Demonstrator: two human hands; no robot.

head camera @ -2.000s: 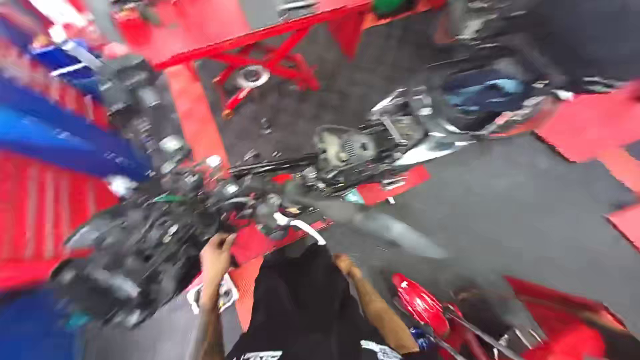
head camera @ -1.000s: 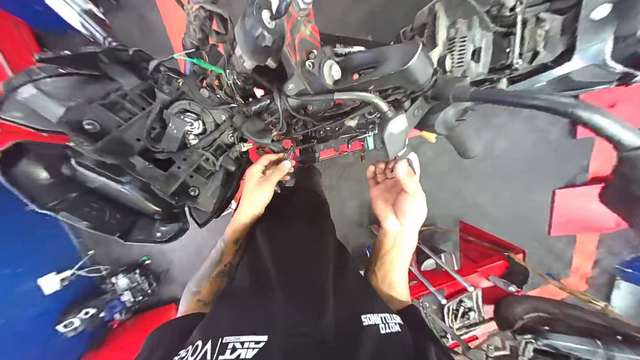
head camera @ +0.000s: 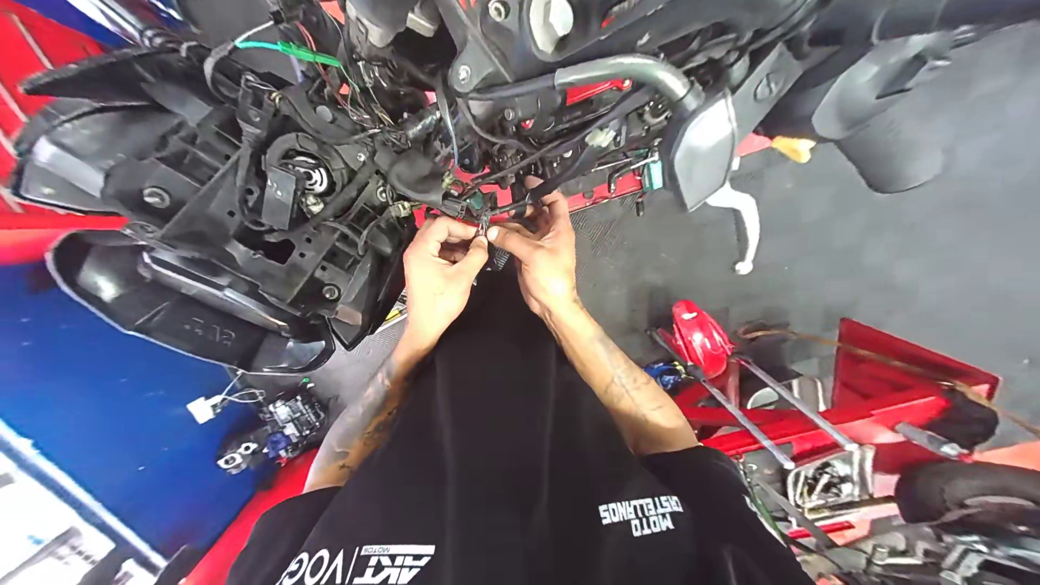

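My left hand (head camera: 443, 272) and my right hand (head camera: 543, 252) meet at the middle, fingertips pinched on a small wire connector (head camera: 483, 226). Its exact kind is too small to tell. Just above the fingers are a dark plug and cables of the motorcycle's wiring harness (head camera: 459, 203). To the left lies the black plastic front fairing (head camera: 203, 203), seen from its inner side, with a bulb socket (head camera: 309, 177). A green cable tie or sleeve (head camera: 288, 54) crosses loose wires above it. The motorcycle handlebar (head camera: 617, 69) and a silver lever (head camera: 741, 223) are up and right.
Red stands with a red motorcycle part (head camera: 700, 337) and metal fork tubes (head camera: 800, 402) are at lower right, near a tyre (head camera: 967, 496). A carburetor or throttle body assembly (head camera: 284, 426) lies at lower left on a blue surface (head camera: 162, 406). Grey floor (head camera: 812, 268) shows at right.
My right hand has moved left from beneath the handlebar end to join my left hand at the wiring. The view has come nearer to the motorcycle's front since two seconds ago.
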